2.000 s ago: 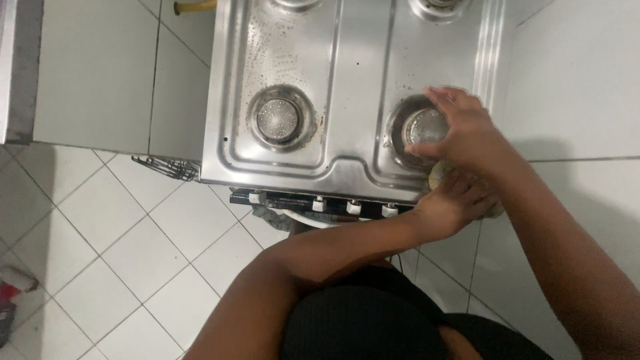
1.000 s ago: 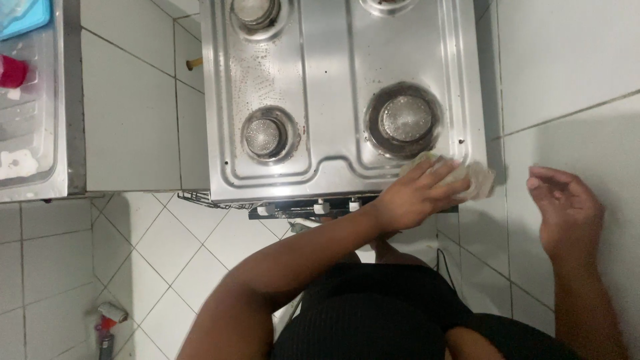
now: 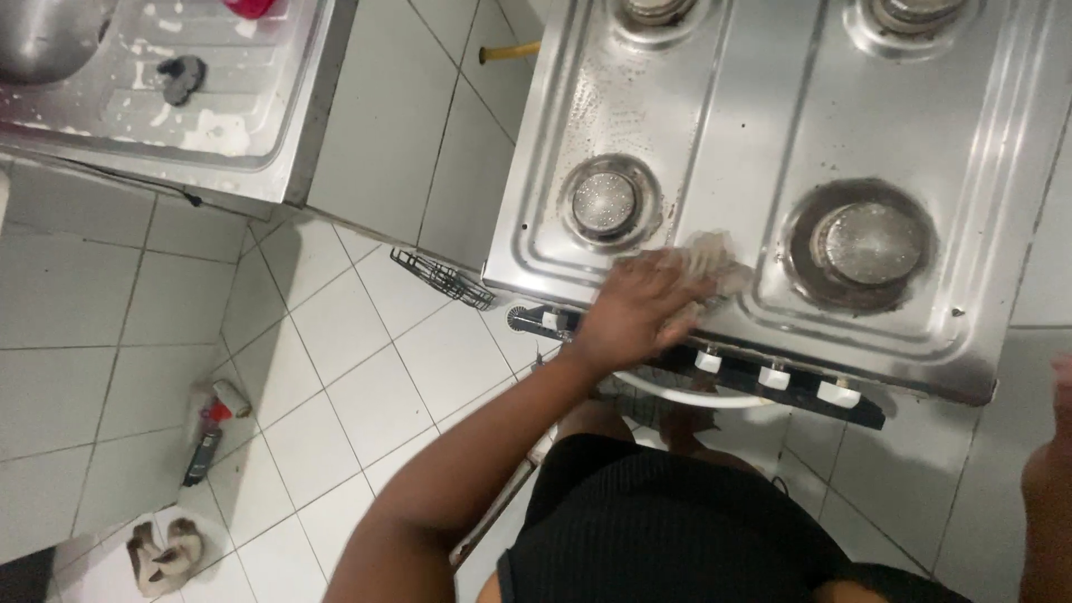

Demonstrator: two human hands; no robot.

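My left hand (image 3: 641, 310) presses a crumpled pale cloth (image 3: 712, 255) on the front edge of a stainless steel stovetop (image 3: 745, 159), between the two front burners. The front left burner (image 3: 605, 203) has droplets on its cap. A dark stained ring surrounds the front right burner (image 3: 875, 243). White knobs (image 3: 773, 377) line the black front panel below my left hand. My right hand (image 3: 1062, 402) is partly in view at the right edge, away from the stove; its fingers are cut off and blurred.
A steel sink drainboard (image 3: 226, 92) with suds and a dark grey scrap (image 3: 182, 79) is at the upper left. Black wire racks (image 3: 441, 278) stand by the stove's left side. A bottle (image 3: 201, 456) and a cat (image 3: 165, 557) are on the tiled floor, lower left.
My left hand has moved left along the stove's front edge with the cloth. My right hand, over the front right burner two seconds ago, is now off to the right. The view has shifted left.
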